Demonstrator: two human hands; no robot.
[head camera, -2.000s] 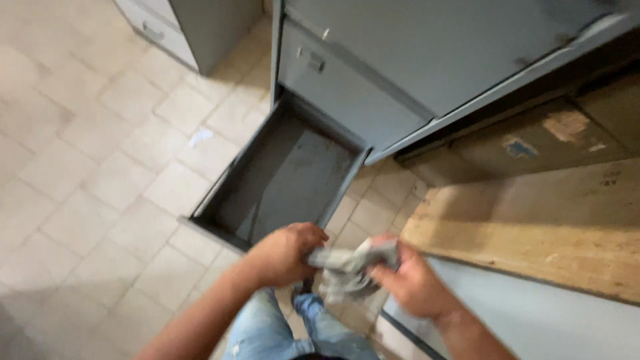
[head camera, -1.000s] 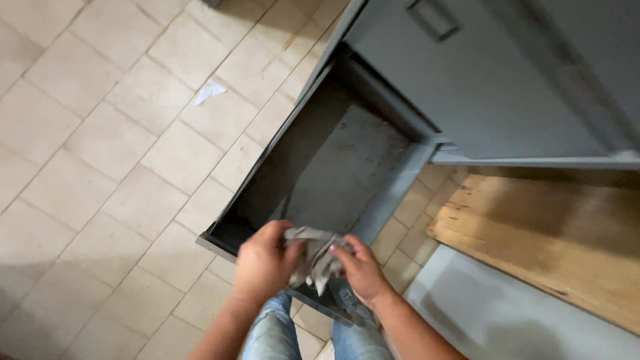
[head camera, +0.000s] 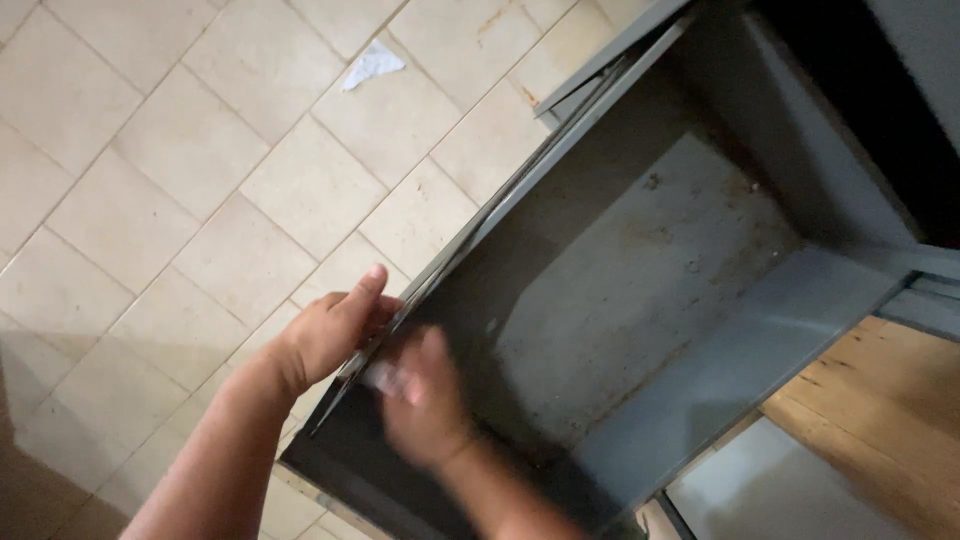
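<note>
A grey metal drawer (head camera: 622, 285) stands pulled out, its bottom stained and dusty. My left hand (head camera: 330, 330) rests at the outer side of the drawer's left wall, thumb raised, fingertips on the rim and partly hidden by it. Inside, close to the front left corner, my right hand (head camera: 427, 405) is blurred by motion. It holds a pale, crumpled cloth (head camera: 386, 377) against the inner face of the left wall; little of the cloth shows.
A torn white scrap (head camera: 373, 65) lies on the tiled floor (head camera: 277, 187) left of the drawer. At the lower right are a wooden board (head camera: 870, 390) and a pale grey panel (head camera: 765, 480). The dark cabinet opening is at the upper right.
Both hands held the cloth together over the drawer's front; now they are apart, the left at the side wall, the right inside with the cloth. The view has moved closer to the drawer.
</note>
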